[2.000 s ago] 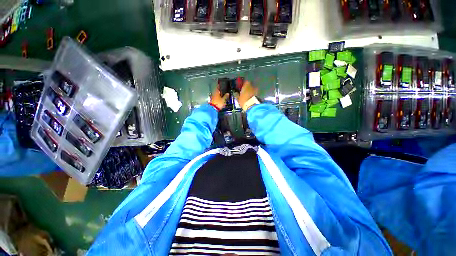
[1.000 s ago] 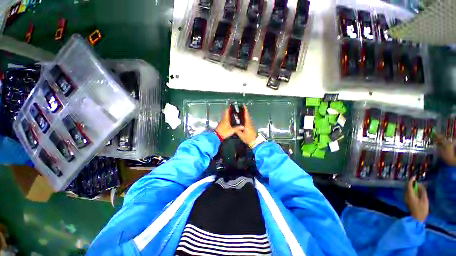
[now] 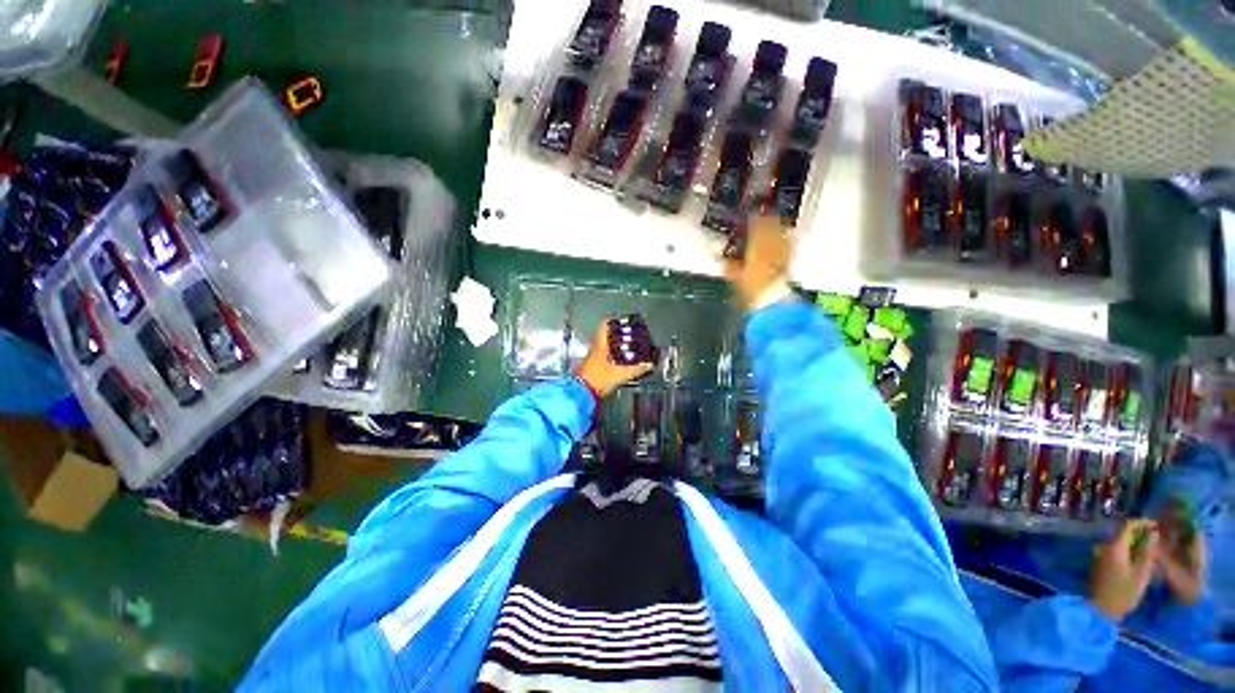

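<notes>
My left hand (image 3: 616, 363) holds a small dark mobile phone (image 3: 631, 341) over the near clear tray (image 3: 542, 305). It may be more than one phone. The tray's upper pockets look bare beside the hand, and its lower pockets hold dark phones (image 3: 647, 417). My right hand (image 3: 761, 264) is stretched to the lower right edge of the phone-filled tray (image 3: 580, 173) on the white conveyor, at a phone (image 3: 735, 238) there. The hand is blurred, and I cannot tell whether its fingers grip that phone.
Loose green batteries (image 3: 856, 320) lie right of my right sleeve. Another filled tray (image 3: 880, 244) stands on the conveyor, and a neighbour's tray (image 3: 948, 433) is at right, near a person's hands (image 3: 1127, 566). A tilted tray (image 3: 291, 257) tops stacked trays at left, beside crumpled paper (image 3: 474, 310).
My hands were together around a phone. Now the left holds a phone alone, and the right has moved up and right to the conveyor tray. The neighbour's hands have come together lower down.
</notes>
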